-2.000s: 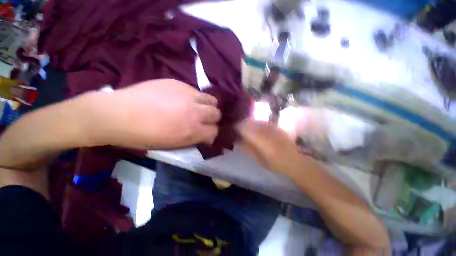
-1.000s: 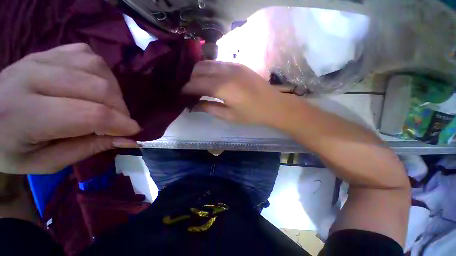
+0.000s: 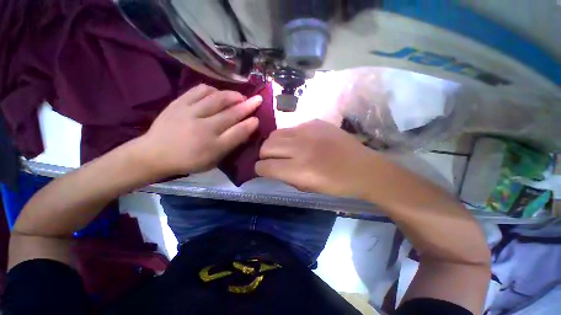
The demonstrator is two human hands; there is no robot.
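Note:
A maroon garment piece lies under the needle area of a white sewing machine with a blue stripe and "Jack" lettering. The rest of the maroon cloth spreads to the left. My left hand lies on the piece, fingertips close to the presser foot; whether it grips or only presses the cloth cannot be told. My right hand pinches the piece's right edge near the front of the table. The needle tip is too small to make out.
A clear plastic bag with white inside lies right of the needle. A green patterned packet is in a tray at the far right. The table edge runs above my lap. Maroon cloth and a blue bin are lower left.
The view has moved close under the machine head. My left hand has moved right from the cloth's lower left edge to beside the presser foot. My right hand is now lower on the right edge.

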